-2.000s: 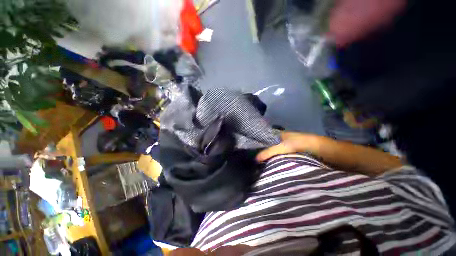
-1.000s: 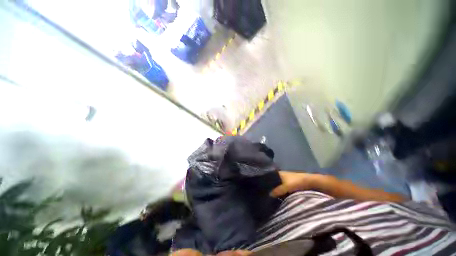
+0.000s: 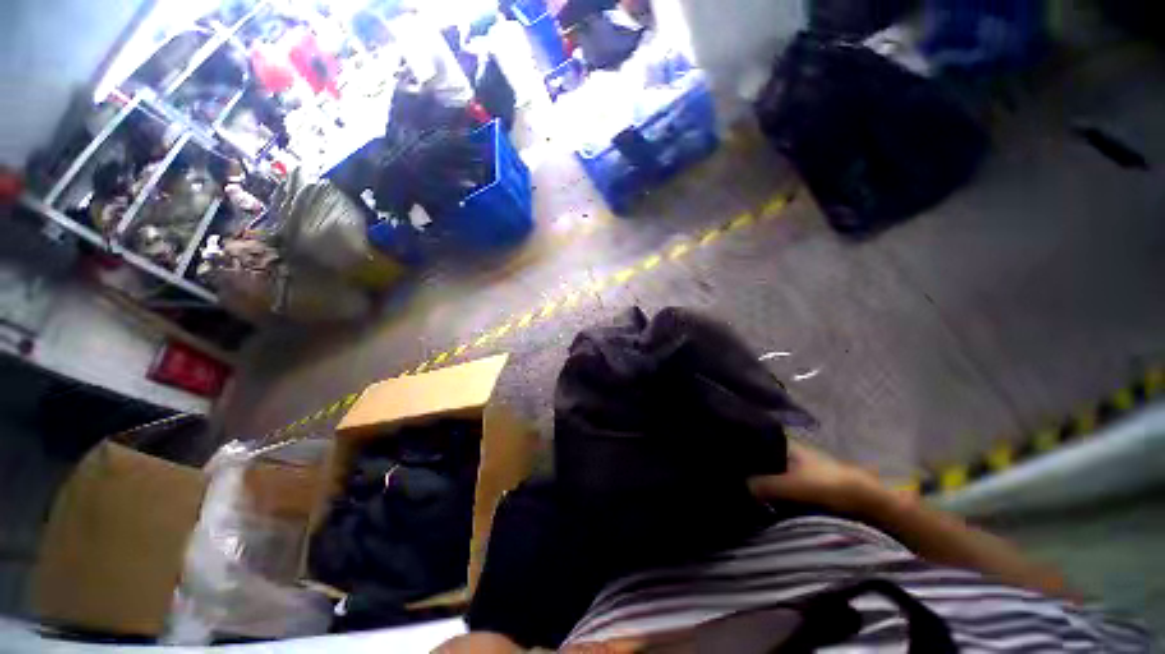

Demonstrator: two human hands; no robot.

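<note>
A bundle of black garments (image 3: 664, 422) is held against the front of my striped shirt, and its lower part hangs down at the left. My right hand (image 3: 811, 479) comes in from the right and grips the bundle's right side; its fingertips are partly hidden by the cloth. Only a sliver of my left hand or wrist (image 3: 486, 644) shows at the bottom edge, under the bundle. Its fingers are cut off or hidden.
An open cardboard box (image 3: 492, 473) with black garments stands at lower left, beside clear plastic (image 3: 236, 549). Blue crates (image 3: 511, 192) and a black bag (image 3: 862, 134) stand beyond yellow-black floor tape (image 3: 626, 272). A white-framed rack (image 3: 141, 262) is at upper left.
The view has moved from the wooden shelving and plants, past a white surface, to the floor with boxes and crates. The bundle stays held; its grey marled part no longer shows.
</note>
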